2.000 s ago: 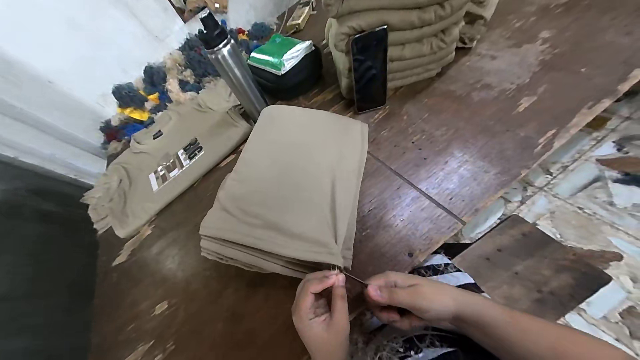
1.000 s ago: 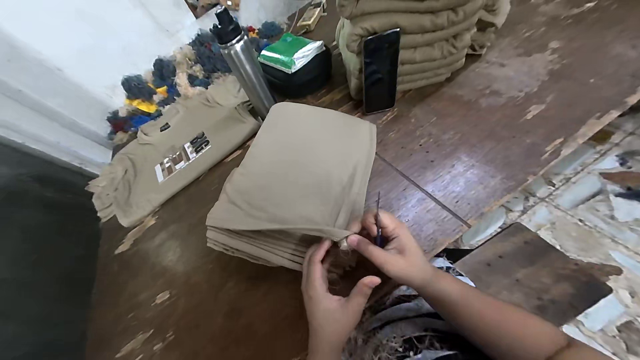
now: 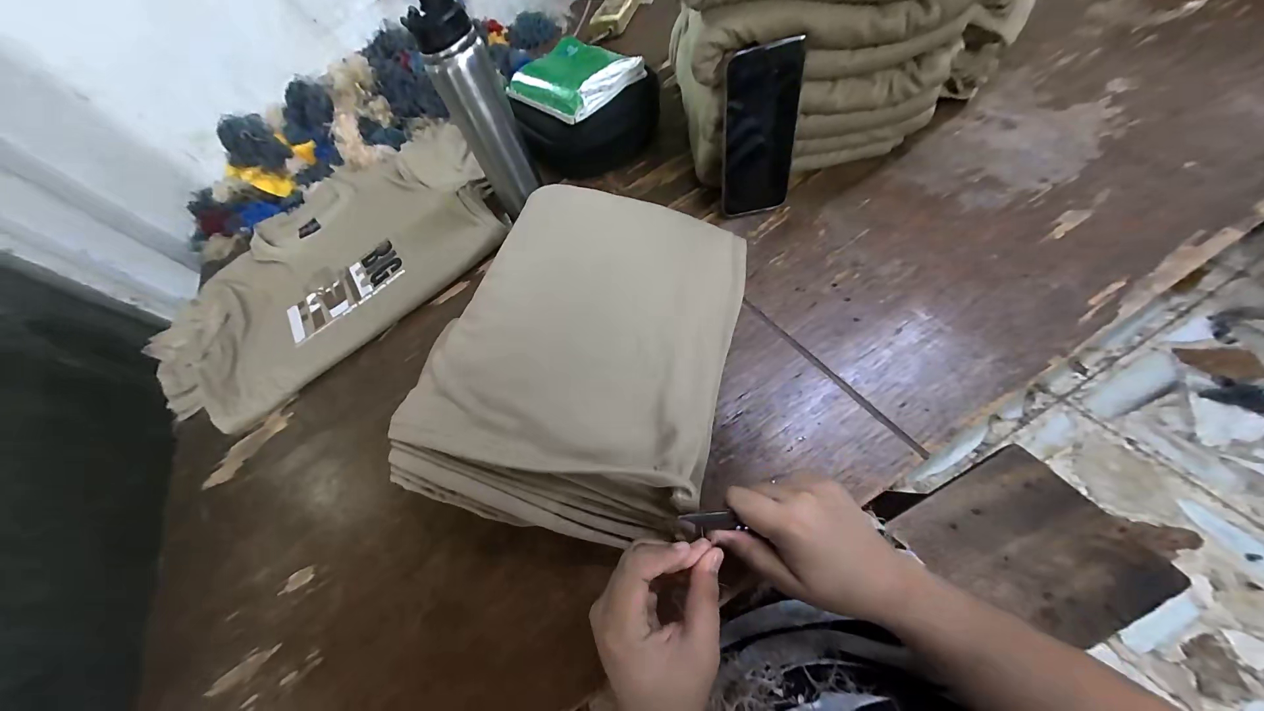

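A stack of folded khaki fabric pieces [image 3: 592, 346] lies on a worn wooden table. At its near right corner, my right hand [image 3: 815, 543] holds a small dark metal cutting tool [image 3: 709, 519], whose exact kind I cannot tell. The tool's tip points left, against the fabric's edge. Just below the tip, my left hand [image 3: 662, 617] pinches something tiny, perhaps a thread, between thumb and forefinger. The fingertips of both hands nearly meet. Left of the stack lies a folded khaki shirt [image 3: 336, 286] with a printed front.
Behind the stack stand a steel bottle [image 3: 484, 114], a black case [image 3: 592, 128] with a green packet [image 3: 573, 77] on it, and a phone [image 3: 762, 126] leaning on a taller khaki pile [image 3: 859, 79]. Yarn scraps [image 3: 306, 118] line the wall. A wooden stool [image 3: 1042, 548] is right of the table.
The tool in my right hand, upright a second ago, now points left at the fabric corner. My left hand, its thumb spread a second ago, now pinches just below the corner.
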